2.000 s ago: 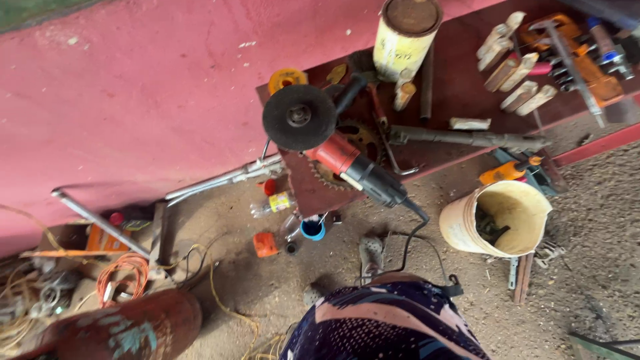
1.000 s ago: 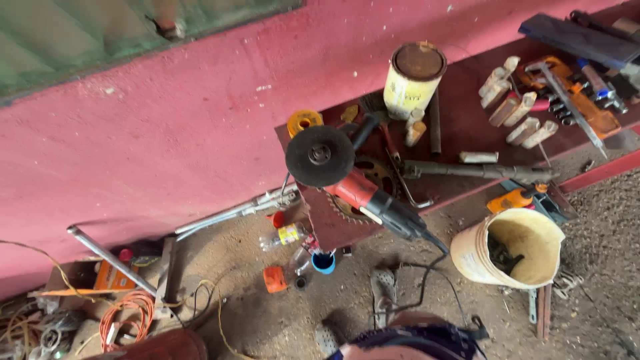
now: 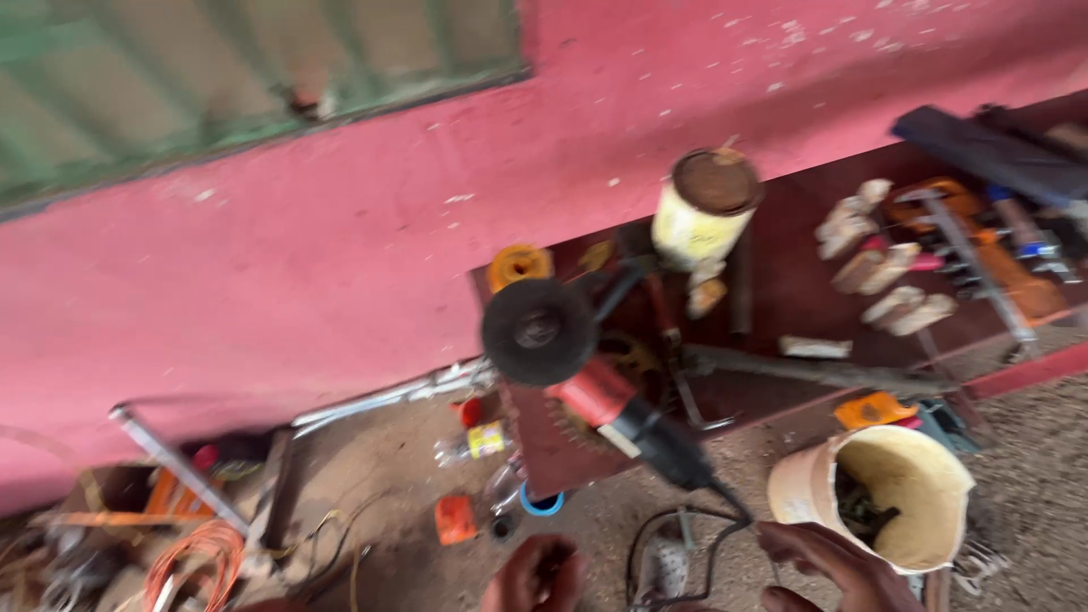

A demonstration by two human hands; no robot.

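Both my hands show at the bottom edge. My left hand (image 3: 535, 576) has its fingers curled, and whether anything is in them is unclear. To the right, my right hand (image 3: 837, 565) holds nothing, fingers apart, in front of the near side of a cream plastic bucket (image 3: 795, 489). Above and between them an angle grinder (image 3: 629, 416) with a black disc lies on the dark red bench (image 3: 552, 450), over a toothed metal sprocket (image 3: 574, 429). Its black cord (image 3: 731, 544) hangs down to the ground between my hands.
On the bench stand a rusty-topped tin (image 3: 701, 221), an orange roll (image 3: 518, 265), a metal bar (image 3: 807, 374) and a hacksaw (image 3: 977, 255). A plastic bottle (image 3: 476, 444) and a blue-rimmed container (image 3: 542, 501) are beside the bench. Coiled orange cable (image 3: 195, 561) lies at lower left.
Both hands have come into view at the bottom; neither earlier frame shows them. The grinder stays on the bench. The view has shifted, showing more of the wall and the green corrugated panel.
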